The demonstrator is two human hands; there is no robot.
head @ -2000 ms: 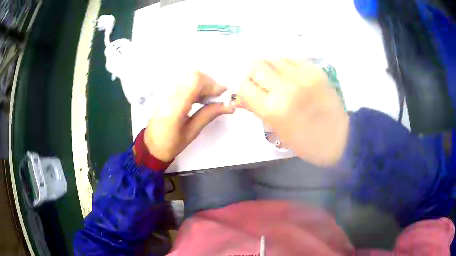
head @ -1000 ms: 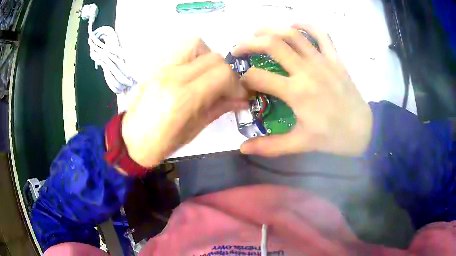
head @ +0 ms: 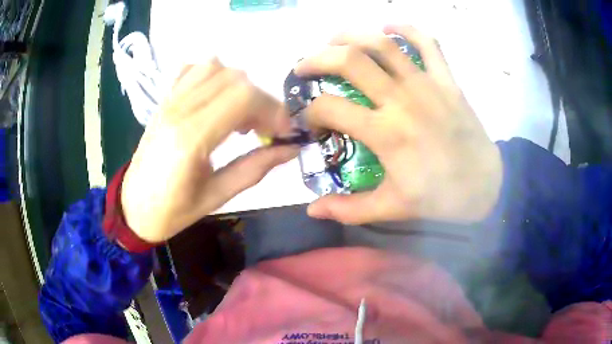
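Note:
The housing [head: 312,161] is a pale open case with a green circuit board [head: 364,169] in it, on the white sheet. My right hand [head: 416,134] spreads over it from the right, fingers on its upper part and thumb at its lower edge, holding it. Thin lead wires [head: 340,149], some red and dark, show in the housing below my fingers. My left hand [head: 201,141] is at the housing's left side, thumb and fingers pinched on dark and yellow wires [head: 282,140]. The fingertips are blurred, and the wire ends cannot be made out.
A white power cord [head: 136,74] lies coiled at the upper left, its plug [head: 115,13] above it. A translucent green handle [head: 255,3] is cut off by the top edge. The green conveyor belt [head: 67,101] with a pale edge runs along the left. A dark cable hangs at the right.
Since one second ago my left hand has moved left and its thumb and fingers show pinched on the wires. Two seconds ago both hands were together away from the board; now my right hand holds the housing.

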